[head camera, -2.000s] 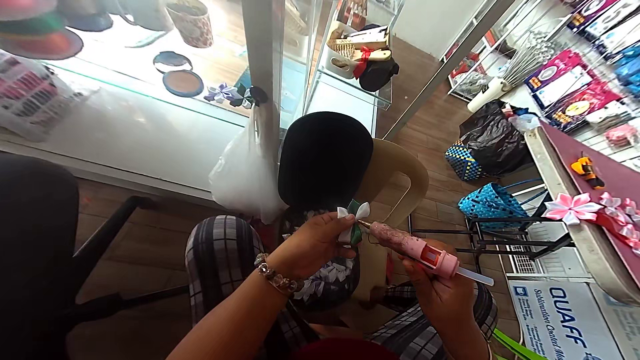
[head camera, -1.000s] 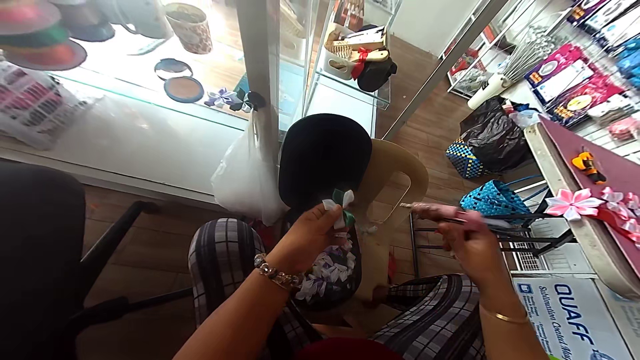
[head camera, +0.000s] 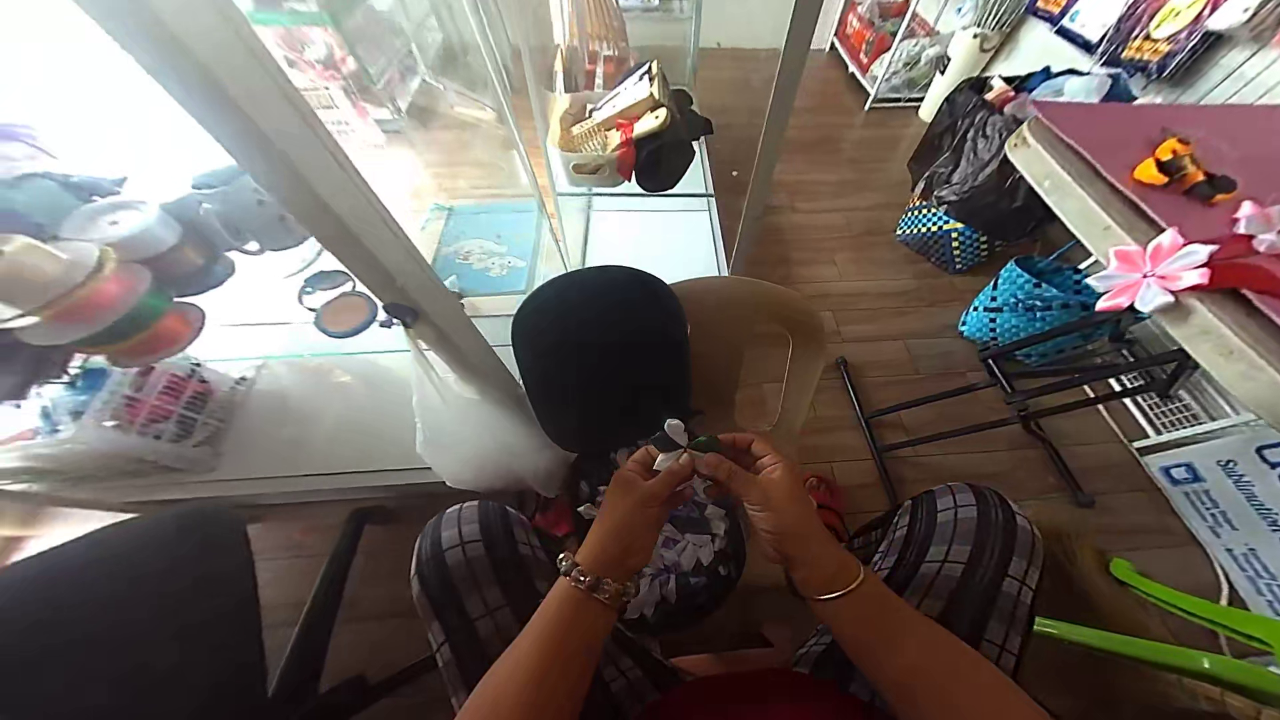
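Observation:
My left hand (head camera: 640, 497) and my right hand (head camera: 765, 490) meet above my lap, fingertips pinching a small ribbon flower (head camera: 682, 442) with white and dark green petals. The left holds it by the white and dark petals, the right by the green one. Just below them, many white, lilac and dark ribbon pieces (head camera: 690, 550) lie on a dark seat or in a dark container; which one I cannot tell. The glue gun is not in view.
Beyond my hands stand a black chair back (head camera: 602, 355) and a beige plastic chair (head camera: 790, 330). A white plastic bag (head camera: 475, 430) hangs by the glass display case at left. At right, a table edge (head camera: 1120, 215) holds a pink and white ribbon flower (head camera: 1152, 272), with a blue woven basket (head camera: 1030, 305) beside it.
The pink glue gun, in my right hand in both earlier frames, is out of view. My right hand has come back to the ribbon flower and now grips it together with my left.

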